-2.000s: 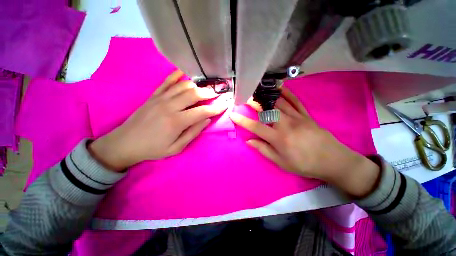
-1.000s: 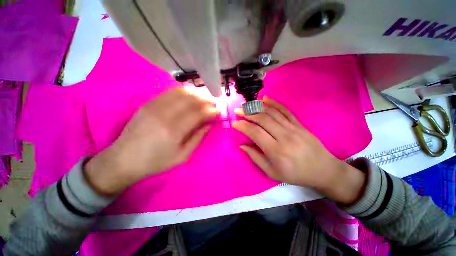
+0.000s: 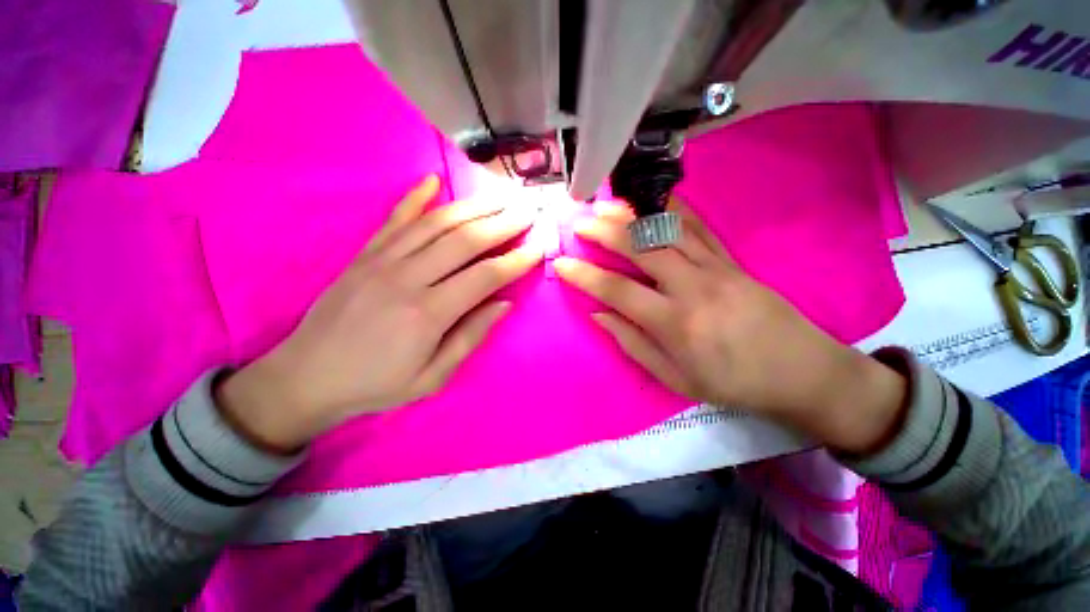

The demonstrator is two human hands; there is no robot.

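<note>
A bright pink garment panel (image 3: 478,389) lies flat on the white machine table, under the head of the sewing machine (image 3: 502,72). A narrow paler strip (image 3: 553,245) shows on the panel between my fingertips, in bright glare below the needle area. My left hand (image 3: 400,305) lies flat on the panel, left of the strip, fingers spread. My right hand (image 3: 705,311) lies flat on the right side, fingers apart, partly behind the silver knurled knob (image 3: 655,232). Neither hand grips anything. The glare hides the needle tip.
Gold-handled scissors (image 3: 1038,287) lie at the right. Darker pink cut pieces (image 3: 78,84) lie at the far left over brown cardboard (image 3: 36,466). Ruler marks (image 3: 974,341) run along the table's front right. Pink cloth (image 3: 287,574) and a blue crate (image 3: 1052,418) show below the table.
My left hand, blurred and bunched a second ago, is now flat with fingers spread. The panel's near edge sits slightly higher in view. The camera view has also shifted.
</note>
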